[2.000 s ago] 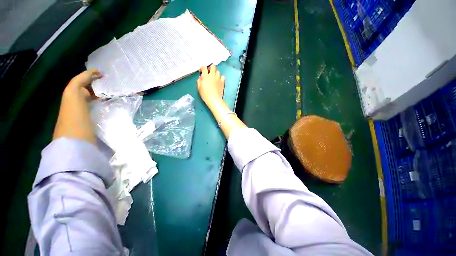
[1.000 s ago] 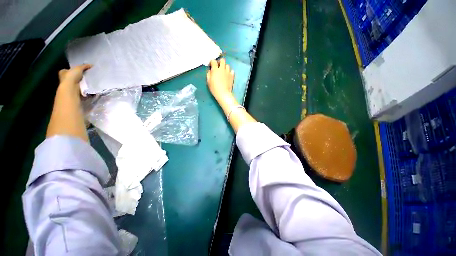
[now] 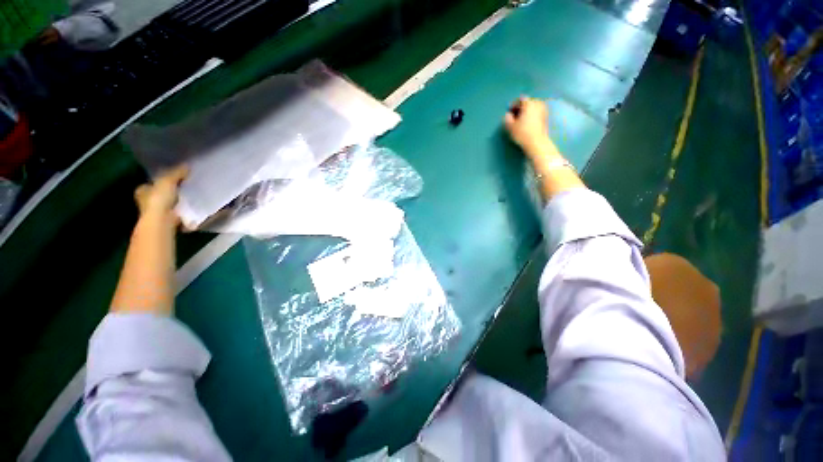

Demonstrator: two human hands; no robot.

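Observation:
My left hand (image 3: 162,194) grips the near left corner of a whitish sheet (image 3: 262,149), which lies tilted over a tan cardboard sheet (image 3: 354,101). My right hand (image 3: 530,124) is over the green bench, away from the sheet, fingertips closed on a small dark part that is mostly hidden. One small black knob (image 3: 457,116) lies on the bench between the sheet and my right hand. A clear plastic bag (image 3: 361,316) lies nearer to me, with white paper (image 3: 352,271) on it.
A black clump (image 3: 339,424) lies at the bag's near end. Dark ribbed trays (image 3: 208,27) stand at the far left. A brown stool (image 3: 686,311), a white box (image 3: 794,271) and blue crates (image 3: 803,361) are on the right. Part of another person (image 3: 86,27) shows top left.
My right hand has left the sheet's near right edge and moved right over the bench. The view has turned left; the black knob and black clump now show, and more of the bag is uncovered.

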